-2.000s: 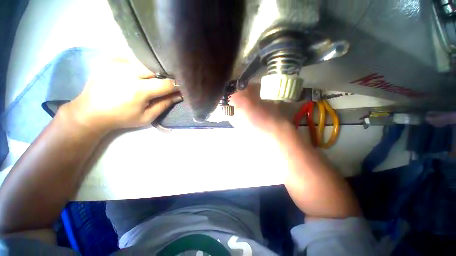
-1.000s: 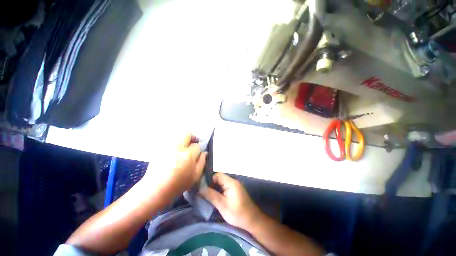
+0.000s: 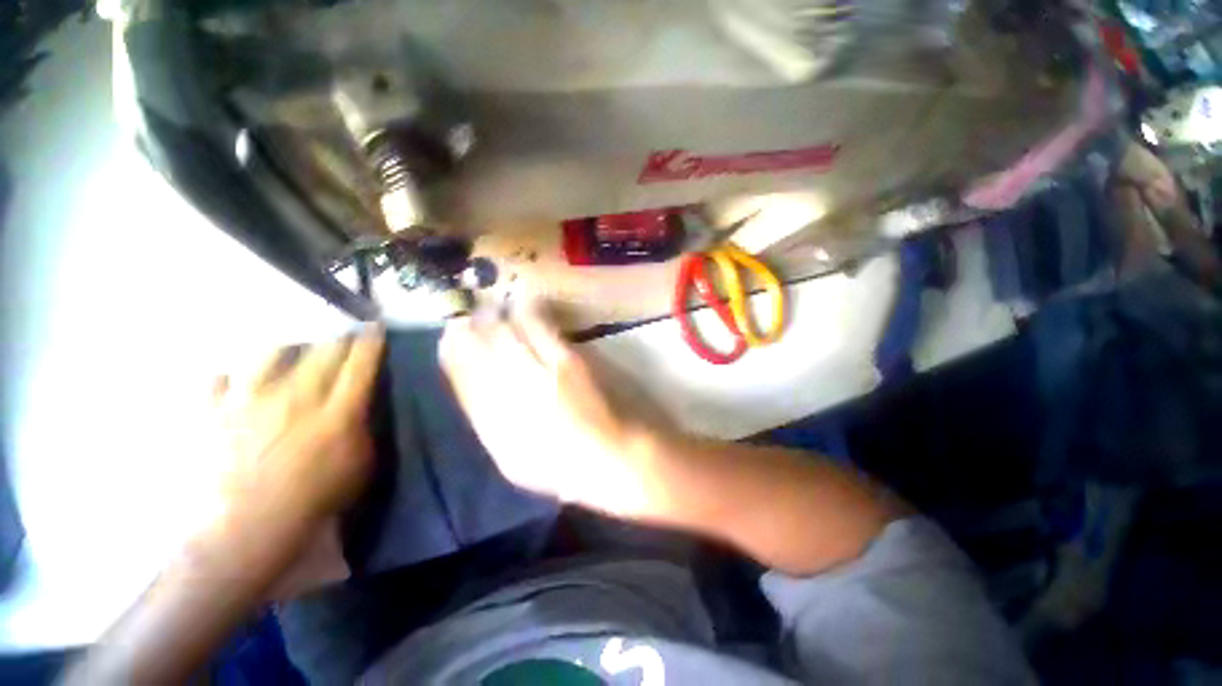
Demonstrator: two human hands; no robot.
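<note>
A dark fabric piece (image 3: 436,462) runs from the needle area (image 3: 422,268) down over the table's front edge towards my lap. My left hand (image 3: 302,422) lies along its left edge, fingers pointing up at the machine, the index finger against the cloth. My right hand (image 3: 529,402) is on its right edge, its fingertips just below the presser foot area, bright with glare. Both hands hold the cloth between them. The fingertips' exact grip and the cloth's top end are blurred by glare.
The grey sewing machine head (image 3: 563,121) fills the top, with its tension knob (image 3: 399,201) at left. A black and red box (image 3: 623,237) and scissors with red and yellow handles (image 3: 730,302) lie right of my right hand. A dark blue strip (image 3: 911,308) hangs at the right table edge.
My hands and the cloth have moved up from the lap edge to the needle area. The view has shifted closer to the machine, and the stack at the far left has left it.
</note>
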